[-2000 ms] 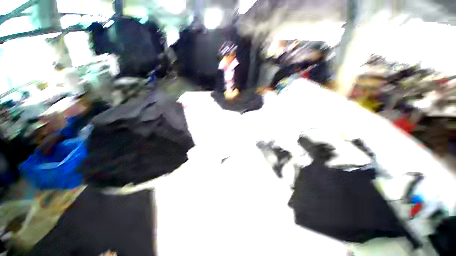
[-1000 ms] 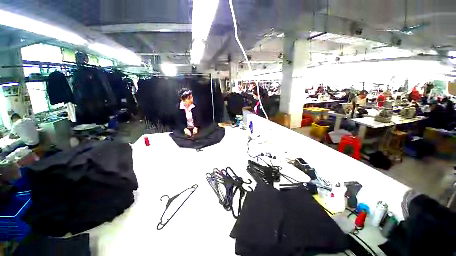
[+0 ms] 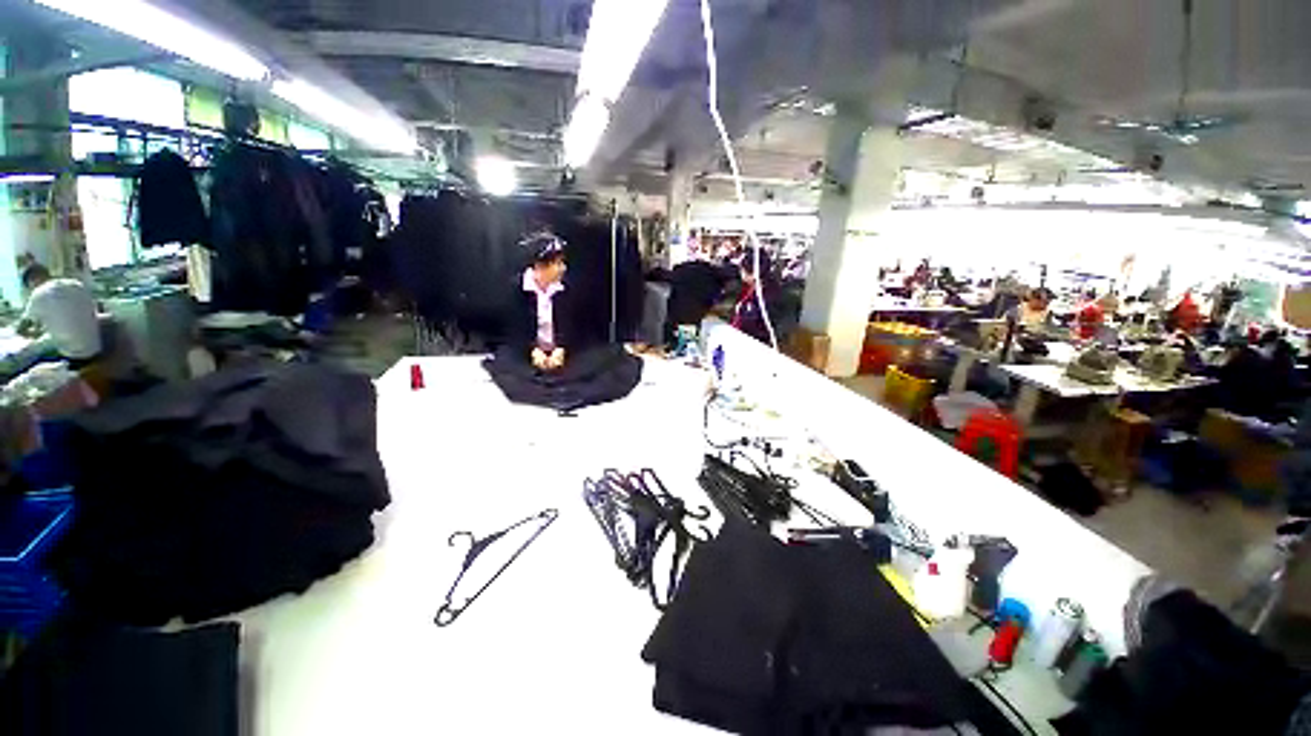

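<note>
Neither of my hands is in the picture. A single black clothes hanger (image 3: 493, 567) lies flat on the white table (image 3: 431, 690) in front of me. Black hangers (image 3: 643, 526) lie bunched right of centre, and another bunch (image 3: 745, 492) lies just behind. Black garments (image 3: 798, 633) lie flat at the near right. A large loose black garment pile (image 3: 216, 482) stands at the left. A neat black stack (image 3: 137, 683) sits at the lower left corner, cut off by the edge.
A person (image 3: 545, 309) is at the table's far end with black cloth (image 3: 564, 380). A red spool (image 3: 417, 377) stands near the far left corner. A red spool (image 3: 1005, 641), a white bottle (image 3: 1057, 630) and cables lie at the right edge. Blue crates (image 3: 32, 539) are at far left.
The view has steadied and tilted slightly; the table's contents now sit a little higher in the picture. No hand shows now; at 2.0 s ago fingertips showed at the bottom left edge.
</note>
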